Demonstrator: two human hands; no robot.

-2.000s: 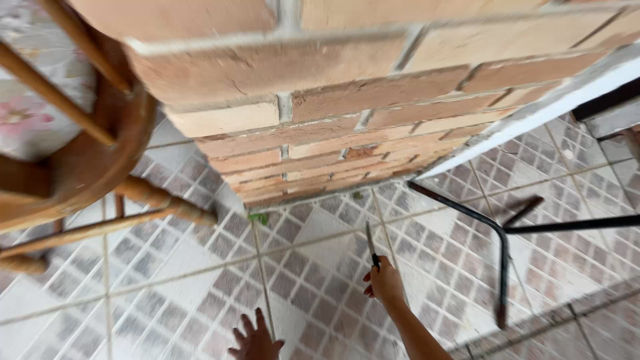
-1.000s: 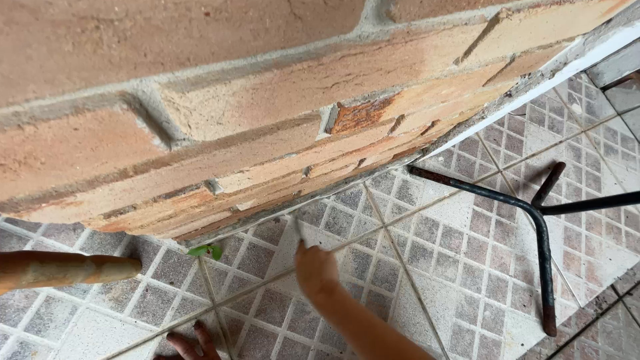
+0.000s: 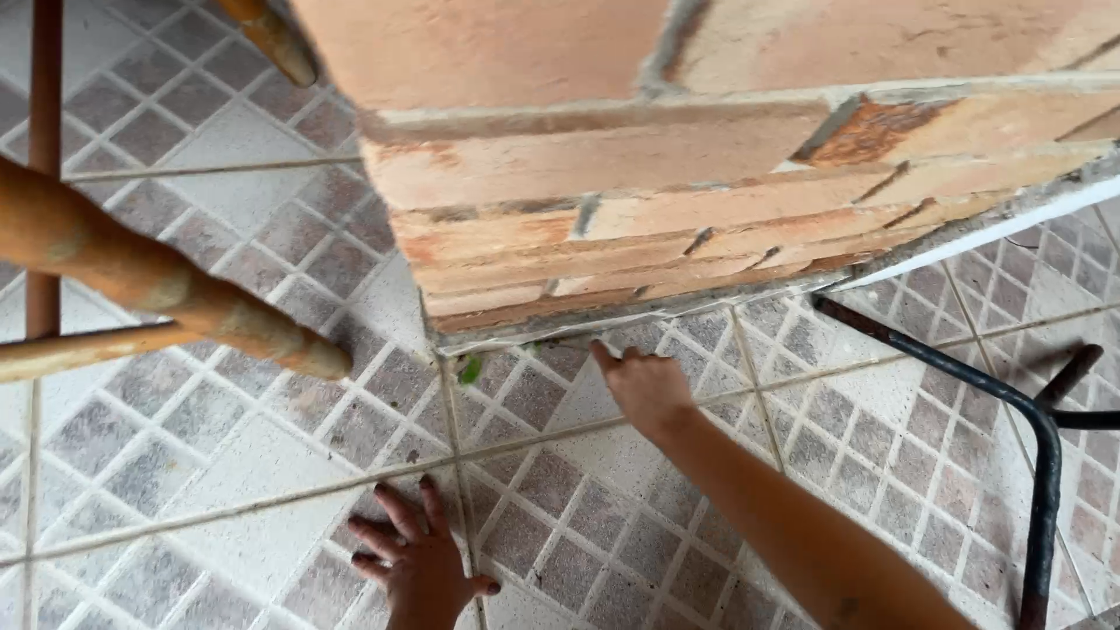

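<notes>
My right hand (image 3: 647,385) is closed around a knife at the foot of the brick wall (image 3: 700,175). The thin blade (image 3: 567,345) points left along the joint between wall and tile floor, and the handle is hidden in the fist. A small green weed (image 3: 470,369) grows by the wall's corner, left of the blade tip. My left hand (image 3: 422,556) rests palm down on the patterned floor tiles (image 3: 254,455) with its fingers spread, holding nothing.
A turned wooden chair leg (image 3: 175,280) stands to the left of the wall's corner, with another leg (image 3: 271,39) farther back. To the right, a black metal tube frame (image 3: 980,376) reaches the foot of the wall. A white strip (image 3: 989,232) runs along the wall's base there.
Two seconds ago the knife pointed towards the wall, farther from it; now my right hand is at the wall's foot with the blade lying along the joint. The view has shifted closer.
</notes>
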